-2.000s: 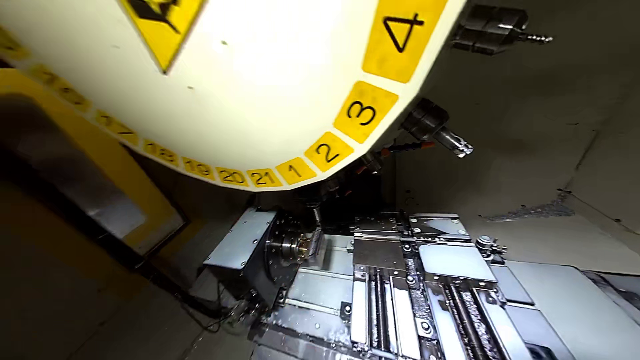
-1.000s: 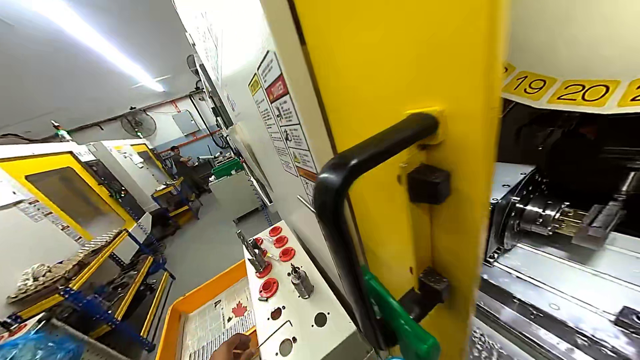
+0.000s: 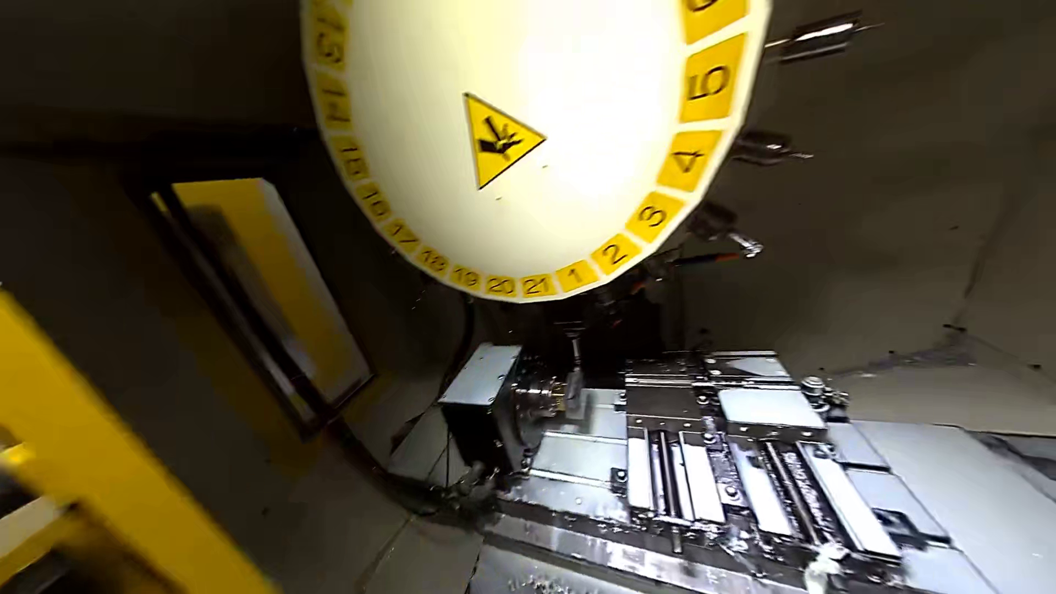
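Neither of my hands shows in the head view now. Inside a milling machine, a rotary indexer (image 3: pixel 485 404) sits on the machine table, with a small metal workpiece (image 3: pixel 574 393) at its chuck (image 3: pixel 536 398). To its right are two machine vises (image 3: pixel 672 445) (image 3: pixel 792 462) with metal chips on them. A round white tool changer cover (image 3: pixel 536 99) with yellow numbered plates hangs above. Tool holders (image 3: pixel 821 37) with cutters stick out at its right edge.
The yellow door edge (image 3: pixel 107 462) crosses the lower left. A window (image 3: pixel 264 297) with a dark frame is in the left wall. Chips lie along the table's front edge (image 3: pixel 610 557), and a hose or cable (image 3: pixel 371 466) runs beside the indexer.
The view has swung from the door handle and the side tray back into the machine. A hand seen low in the frame one second ago is out of view.
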